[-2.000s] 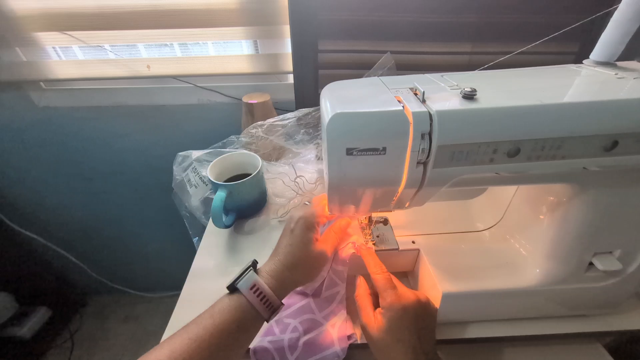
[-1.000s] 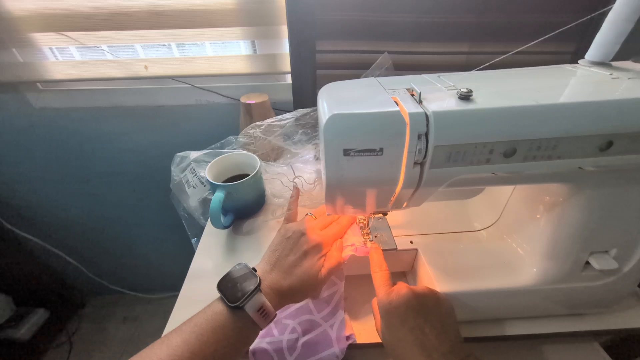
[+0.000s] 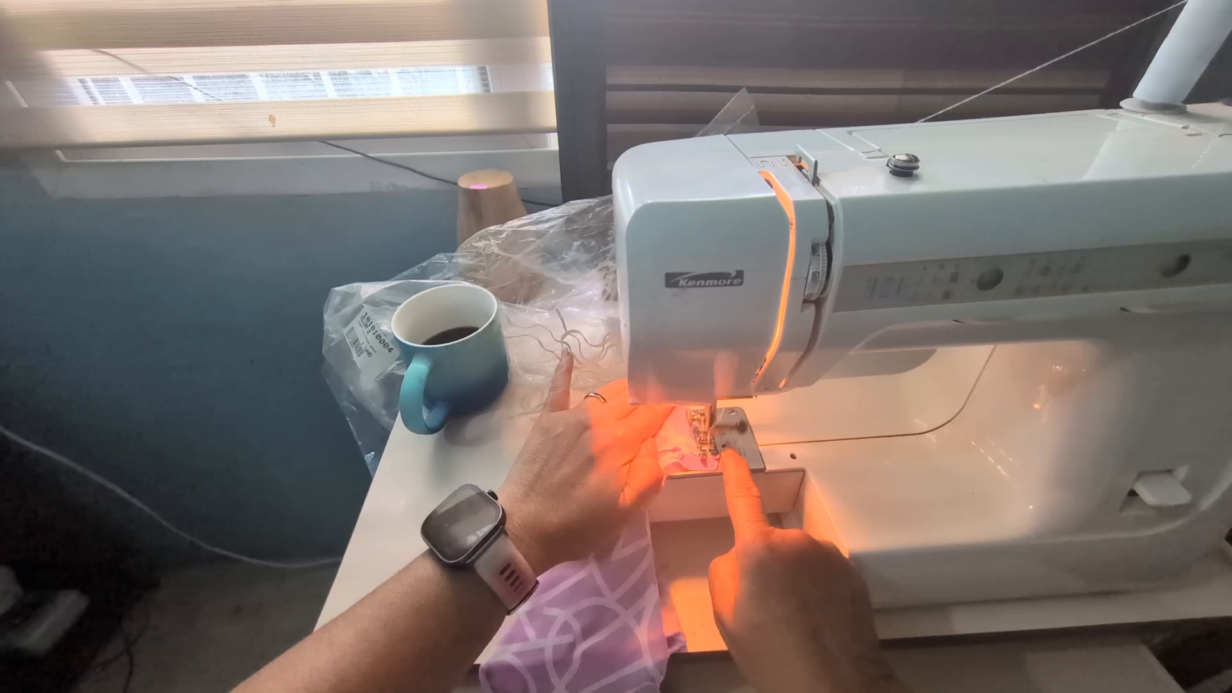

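A white Kenmore sewing machine (image 3: 712, 221) stands at the right, its lamp casting orange light around the presser foot (image 3: 705, 433). Under the foot lies the edge of a purple fabric with white lines (image 3: 587, 616), which hangs down over the front edge. My left hand (image 3: 587, 462), wearing a ring and a smartwatch, lies flat with its fingers apart, pressing the fabric left of the foot. My right hand (image 3: 784, 577) points its index finger at the metal needle plate (image 3: 741, 438), just right of the foot; its other fingers are curled.
A blue mug (image 3: 457, 361) with dark liquid stands left of the machine, by a clear plastic bag (image 3: 361, 332) and loose threads. Behind it is a wooden, cone-shaped object (image 3: 489, 204). An open recess (image 3: 688, 568) lies in front of the needle plate. A thread runs up to the spool.
Two seconds ago my left hand was bunched close to the foot; it now lies flat with fingers spread. My right hand's fingertip stays near the foot, its other fingers more curled.
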